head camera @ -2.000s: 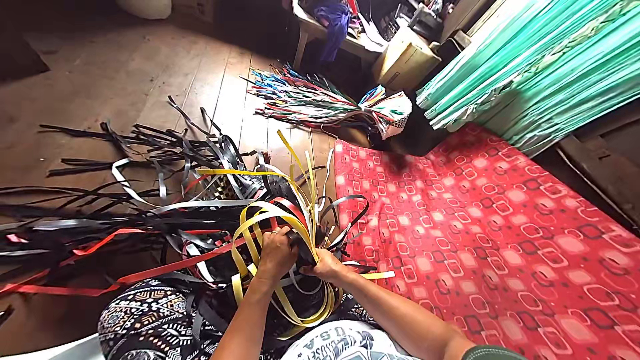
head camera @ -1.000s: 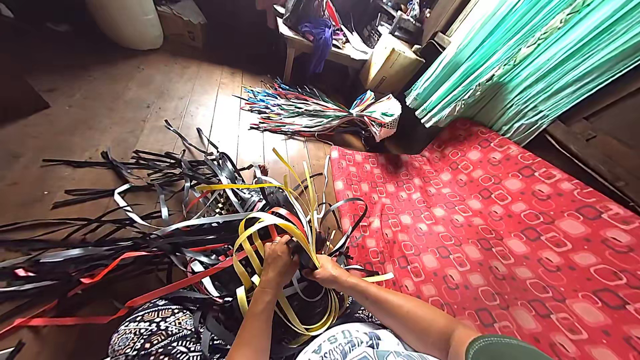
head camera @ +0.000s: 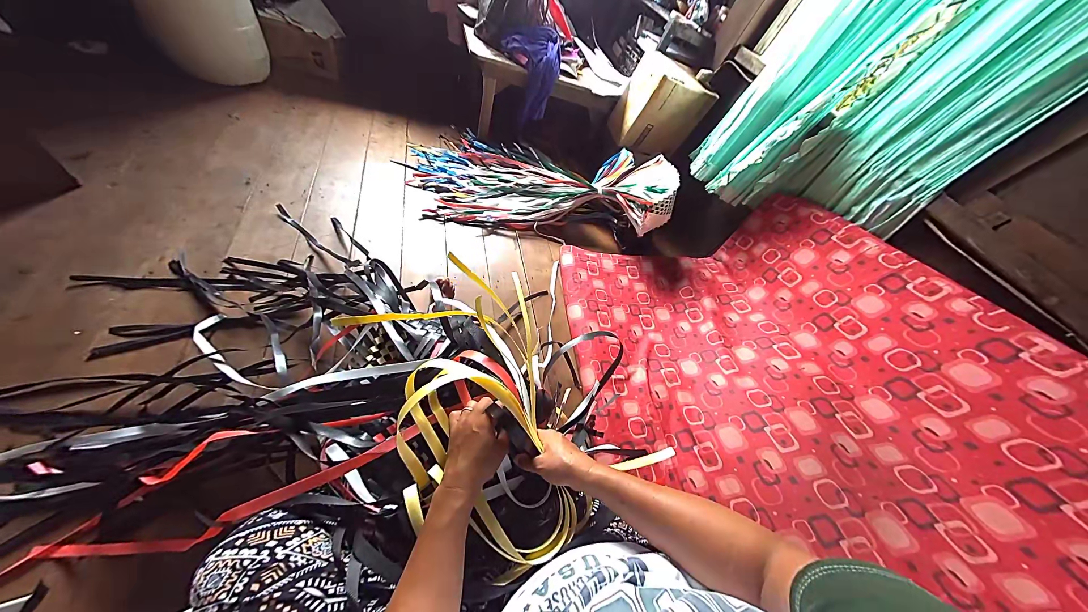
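Observation:
My left hand [head camera: 476, 438], with a ring on one finger, grips black strips [head camera: 512, 425] at the middle of a woven piece over my lap. Close beside it on the right, my right hand [head camera: 557, 459] is closed on the base of a bunch of yellow and white plastic strips [head camera: 529, 399]. Yellow strips [head camera: 416, 433] loop around both hands. A long red strip [head camera: 314, 480] runs out to the left from near my left hand. Many loose black strips [head camera: 195, 408] spread over the floor at left. The fingertips are partly hidden among the strips.
A red patterned mat [head camera: 790, 382] lies at right. Beyond the work, a tied bundle of multicoloured strips [head camera: 527, 189] rests on the wooden floor [head camera: 246, 170]. Behind it stand a low wooden bench [head camera: 487, 106] and a pale container [head camera: 663, 102]. A green curtain [head camera: 884, 102] hangs at upper right.

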